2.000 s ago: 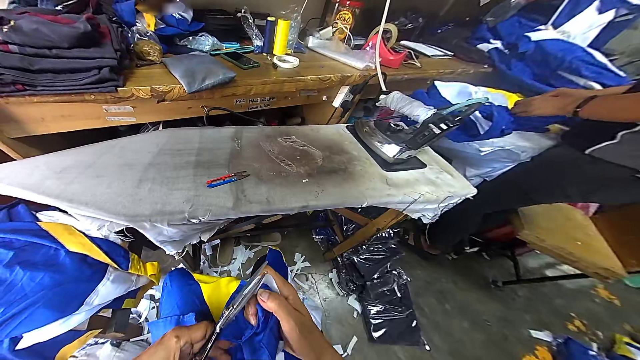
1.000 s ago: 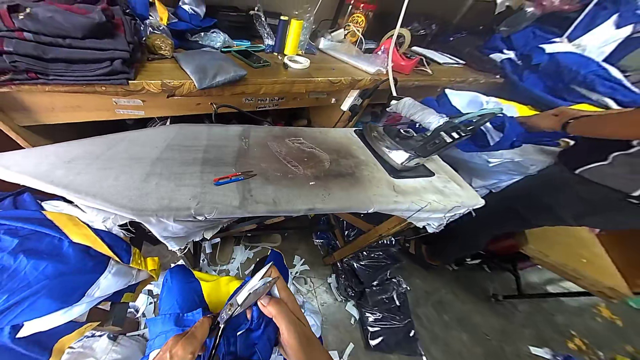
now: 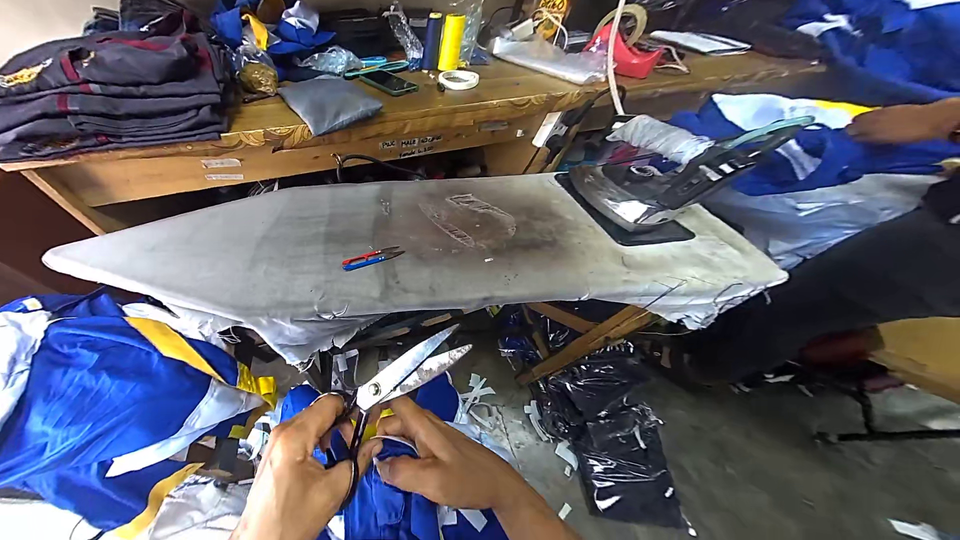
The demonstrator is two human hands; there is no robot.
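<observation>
My left hand holds metal fabric scissors by their dark handles, the blades parted and pointing up and away to the right. Beside it, my right hand pinches the edge of a blue garment with yellow and white parts, low in the view. Both hands are close together, below the near edge of an ironing board. Thread snips with red and blue handles lie on the board. A steam iron rests on a dark pad at the board's right end.
Blue, yellow and white garments are heaped at left. Behind the board, a wooden table bears folded dark clothes, thread spools and a tape dispenser. Plastic-wrapped dark packages lie on the floor. Another person's hand touches fabric at right.
The scissors have turned from lying along the garment to pointing up, blades parted above it. My right hand has moved off the blades to the cloth. The snips and iron stay put.
</observation>
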